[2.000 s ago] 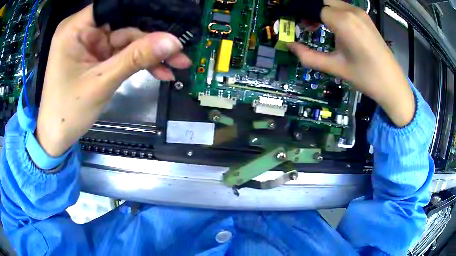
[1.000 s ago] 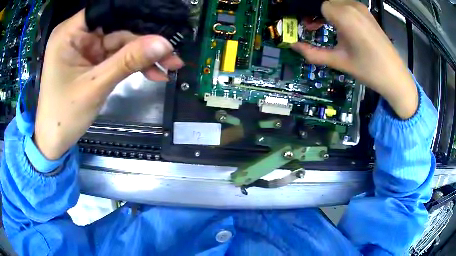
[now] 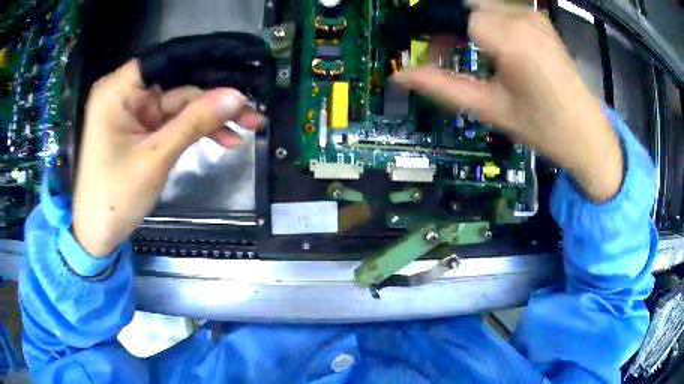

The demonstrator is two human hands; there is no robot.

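The green circuit board (image 3: 375, 157) lies in a black carrier (image 3: 315, 244). My right hand (image 3: 517, 82), blurred, is over its upper part. Its thumb is by a yellow-topped transformer (image 3: 418, 52); black-covered fingers are above it. Whether they grip it is unclear. My left hand (image 3: 169, 124) is left of the board, over the gap beside the carrier. Its fingers are curled against the thumb, with black finger coverings above. Anything between those fingertips is too dark and blurred to tell. A yellow capacitor (image 3: 340, 105) stands on the board's left part.
Green clamps (image 3: 397, 255) lie at the carrier's near edge, one reaching over the silver rail (image 3: 315, 300). A white label (image 3: 304, 217) is on the carrier. A dark chain (image 3: 195, 249) runs at left. Another board (image 3: 26, 112) is far left; a bundle of strips (image 3: 664, 337) is lower right.
My left hand has moved slightly right and down, and the silvery pins seen by its fingertips no longer show clearly. My right thumb has moved left beside the transformer, and that hand is more blurred.
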